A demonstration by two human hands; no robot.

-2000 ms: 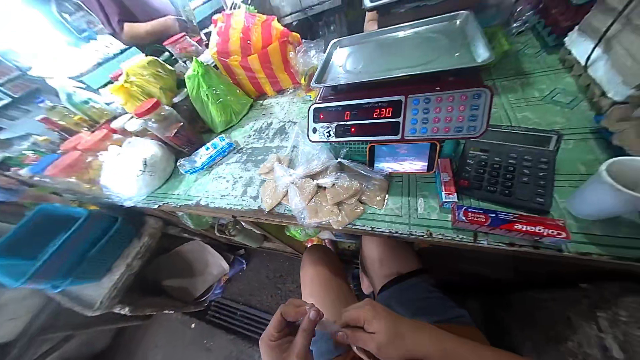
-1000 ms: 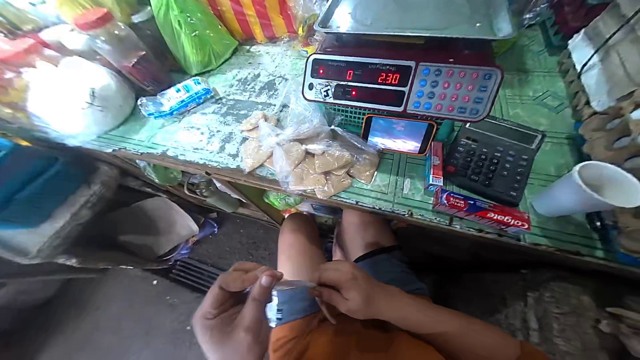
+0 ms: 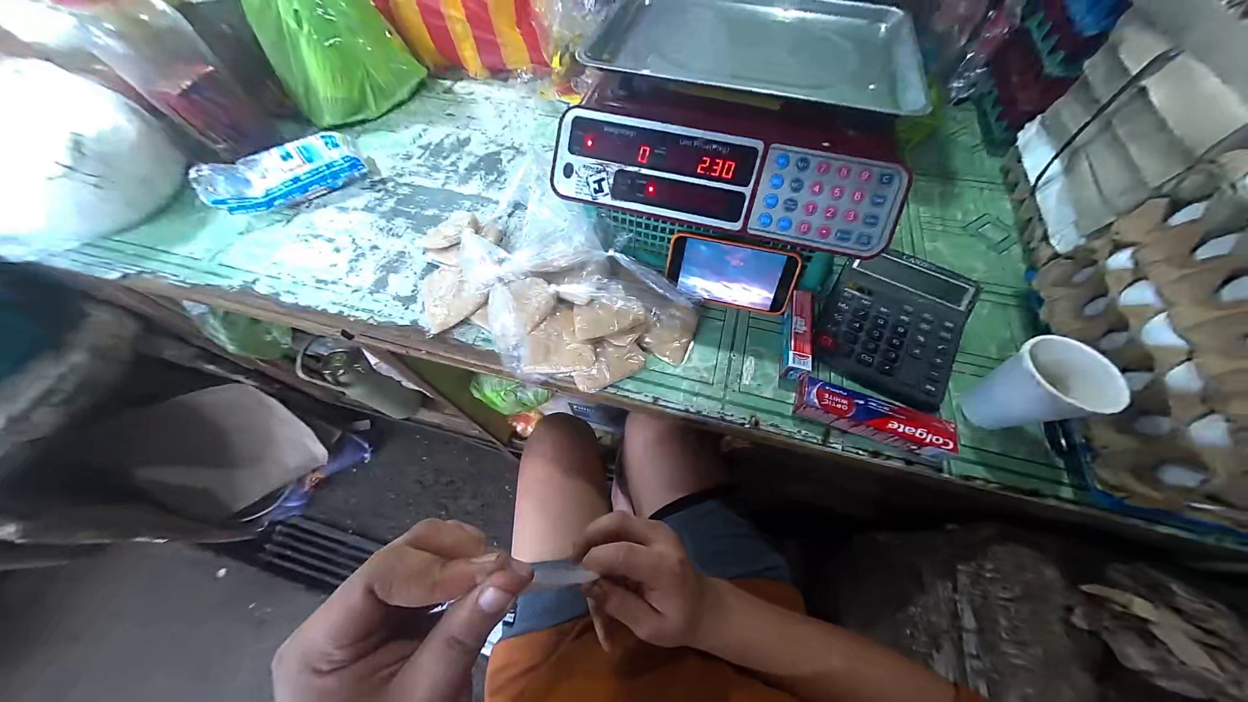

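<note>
Above my lap, my left hand [image 3: 419, 604] pinches one end of a small clear plastic piece [image 3: 563, 573], perhaps a bag. The other end is between the fingertips of my right hand [image 3: 639, 580]. Beyond my knees, small plastic bags of a light brown substance [image 3: 556, 336] lie heaped at the counter's edge. Behind them stands a red electronic scale [image 3: 731, 175] with a bare metal pan [image 3: 760, 49] and lit digits. A phone with an orange edge [image 3: 734, 273] leans in front of the scale.
A black calculator [image 3: 892, 327], toothpaste boxes [image 3: 877, 417] and a white cup [image 3: 1045, 382] stand right on the green counter [image 3: 721, 375]. Egg trays [image 3: 1160, 341] are beyond. At left are a blue and white packet [image 3: 280, 173], a green bag [image 3: 327, 58] and a white bag [image 3: 78, 156].
The view has shifted closer over the counter. Both hands stay together above my lap, with the clear plastic stretched between their fingers.
</note>
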